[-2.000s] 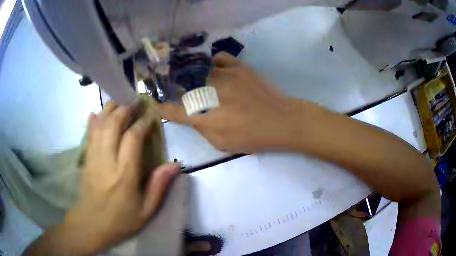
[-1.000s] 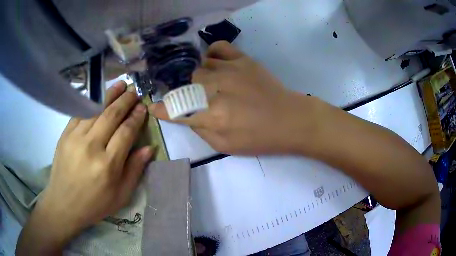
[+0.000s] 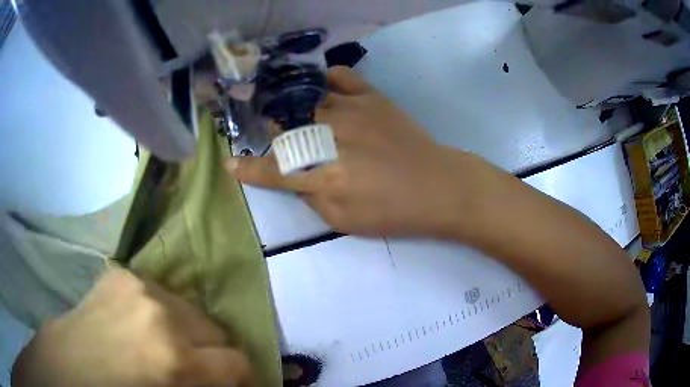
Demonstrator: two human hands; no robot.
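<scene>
An olive cloth piece [image 3: 221, 234] runs from the presser foot [image 3: 229, 125] down toward me, with a folded, gaping edge on its left. Paler sage cloth [image 3: 57, 261] is bunched at the left. My left hand [image 3: 132, 332], blurred at the lower left, is closed on the olive cloth. My right hand [image 3: 363, 166] is beside the presser foot, partly behind the ribbed white tension dial [image 3: 305, 148]. Its index fingertip is at the cloth's right edge; its other fingers are partly hidden. The needle is not clearly visible.
The white-grey machine head [image 3: 98, 68] fills the upper left. The white table [image 3: 393, 310] has a printed ruler edge and a dark-rimmed brown patch. A yellow tray [image 3: 652, 178] with small parts stands at the far right. Dark scraps lie behind my right hand.
My left hand has moved from the needle area down toward me. The olive cloth now shows wide and open, and the grey-mauve band is out of sight. My right hand has barely moved.
</scene>
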